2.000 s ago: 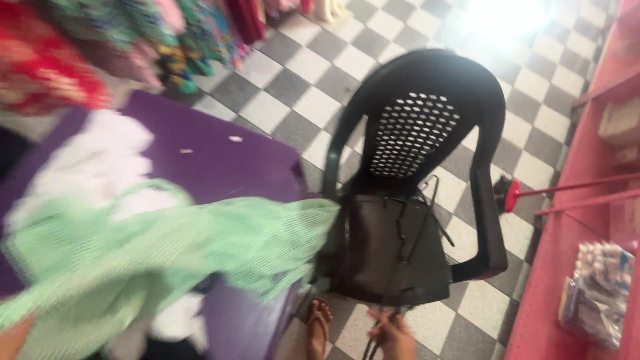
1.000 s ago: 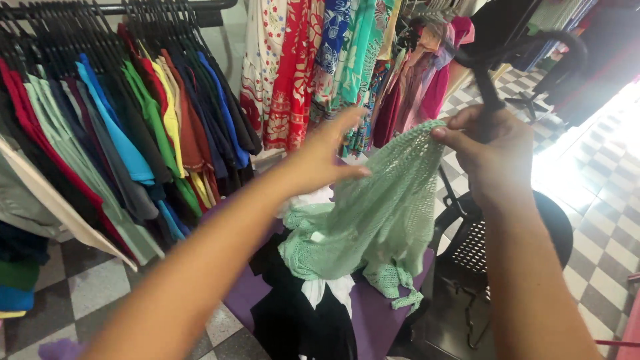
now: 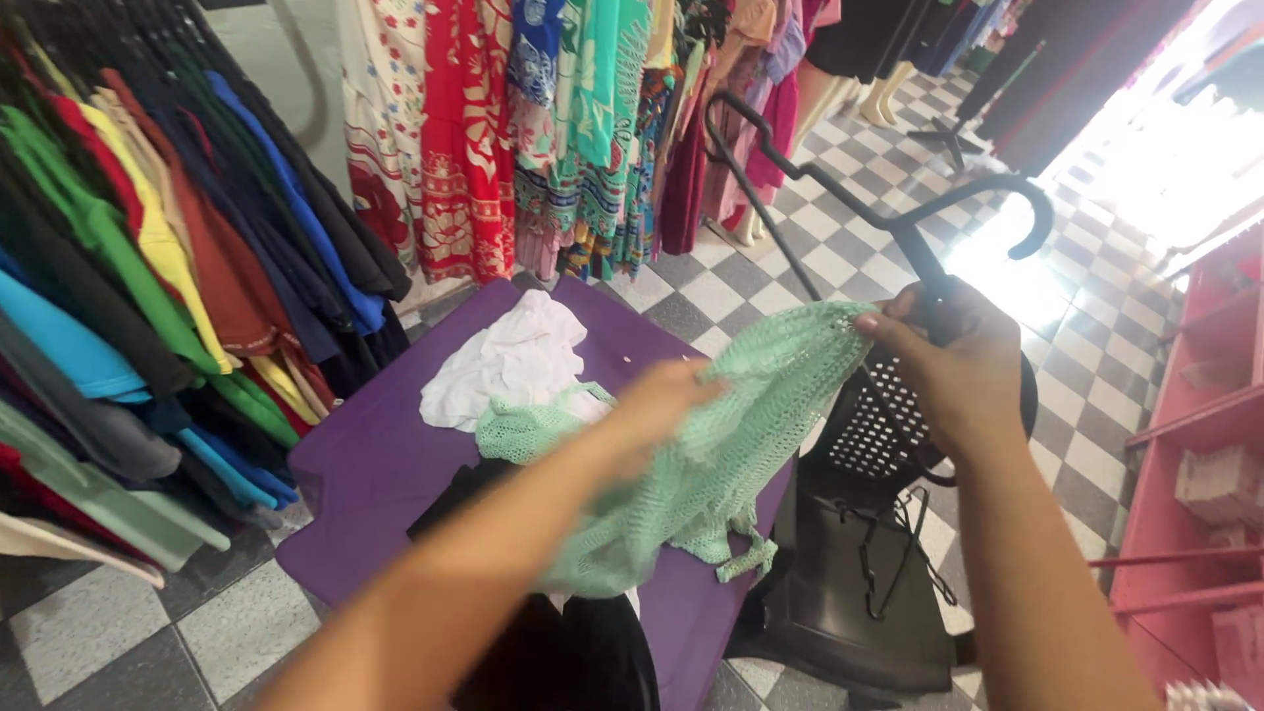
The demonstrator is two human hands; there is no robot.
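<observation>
My right hand [image 3: 953, 360] grips a black plastic clothes hanger [image 3: 859, 212] near its hook and pinches the top edge of a mint-green openwork knit garment [image 3: 755, 405] between thumb and fingers. The garment hangs down to the left of that hand, its lower part over a purple table [image 3: 365, 484]. My left hand [image 3: 657, 405], blurred, is at the garment's upper left side; whether its fingers hold the knit I cannot tell. A crumpled white garment [image 3: 513, 360] and a black garment [image 3: 563, 657] lie on the table.
A black plastic armchair [image 3: 849, 592] with black hangers [image 3: 874, 563] on its seat stands right of the table. Dark and bright shirts [image 3: 148, 227] hang at left, patterned dresses [image 3: 469, 148] behind. Pink shelving [image 3: 1200, 464] lines the right side, over a checkered floor [image 3: 701, 286].
My right hand, low by the chair two seconds ago, is now raised with a hanger and the green garment's edge. Since one second ago my left hand has come down toward the garment. The view has swung.
</observation>
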